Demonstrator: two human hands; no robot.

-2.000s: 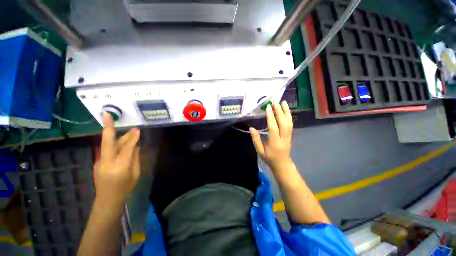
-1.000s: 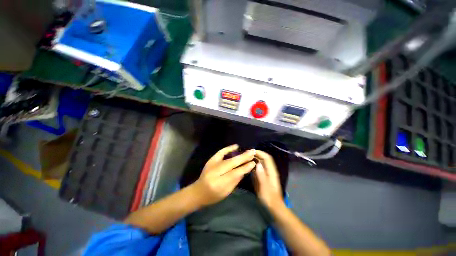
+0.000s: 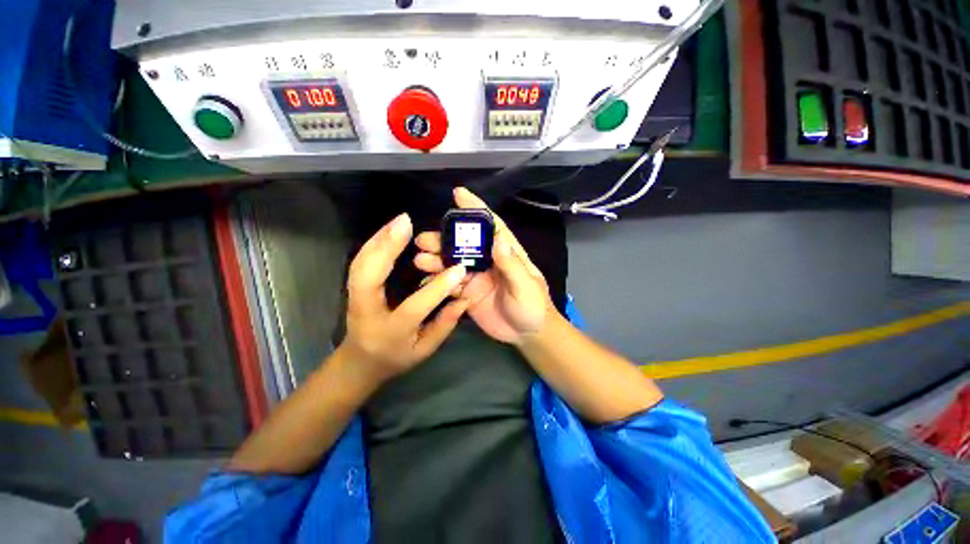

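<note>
A smartwatch unit (image 3: 468,238), small, black and rounded square, is held above my lap in front of the press. Its lit screen shows a white code-like pattern with a small green mark below. My right hand (image 3: 508,282) holds the unit from its right side and from below. My left hand (image 3: 399,303) is at its lower left, with a fingertip at the screen's lower edge; its thumb and fingers are apart and it does not carry the unit.
The press machine (image 3: 372,66) has green buttons, a red stop button (image 3: 418,119) and lit timers (image 3: 311,109). The right black tray (image 3: 915,85) holds units lit green and red. A lower black tray (image 3: 149,319) is at left. White-tipped cables (image 3: 622,197) hang below the press.
My hands left the green buttons and came together over my lap; the smartwatch unit is now visible in my right hand. The view shifted. Tray screens changed colour.
</note>
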